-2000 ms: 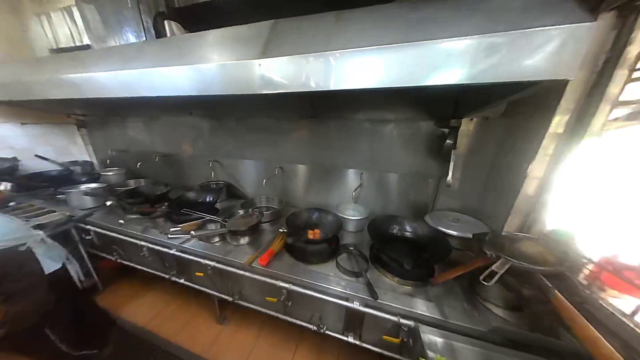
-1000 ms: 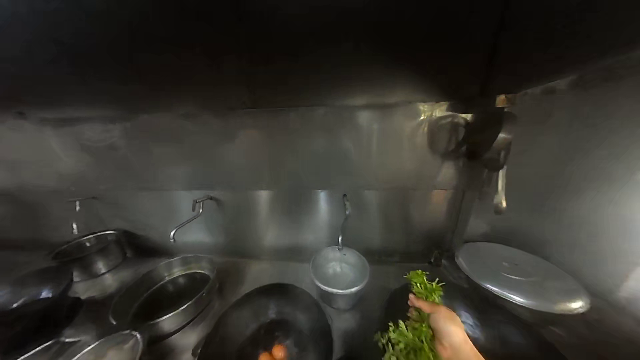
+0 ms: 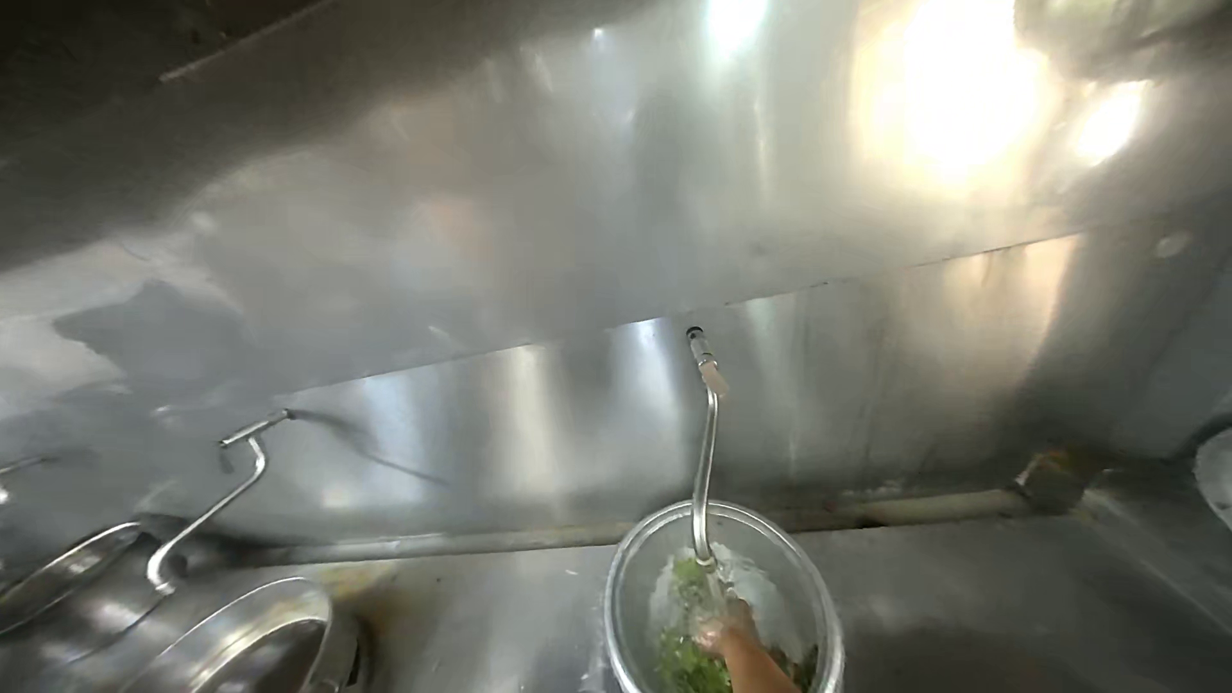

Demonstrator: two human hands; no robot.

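Note:
My right hand (image 3: 733,635) reaches into a round metal pot (image 3: 616,616) on the steel counter, among leafy green herbs (image 3: 695,666). From the wall faucet (image 3: 707,462), water runs down over the fingers and the herbs, and whitish water stands around them. Blur and splashing hide the fingertips, but the hand appears closed around some of the herbs. My left hand is out of the frame.
A second wall faucet (image 3: 217,505) bends down at the left. Below it stand a metal pan (image 3: 322,626) and another metal vessel (image 3: 82,570). A pipe (image 3: 924,508) runs along the foot of the steel back wall (image 3: 577,241).
The hand and the herbs, above the stove right of the pot one second ago, are now inside the pot. Water now runs from the faucet. The view has moved much closer.

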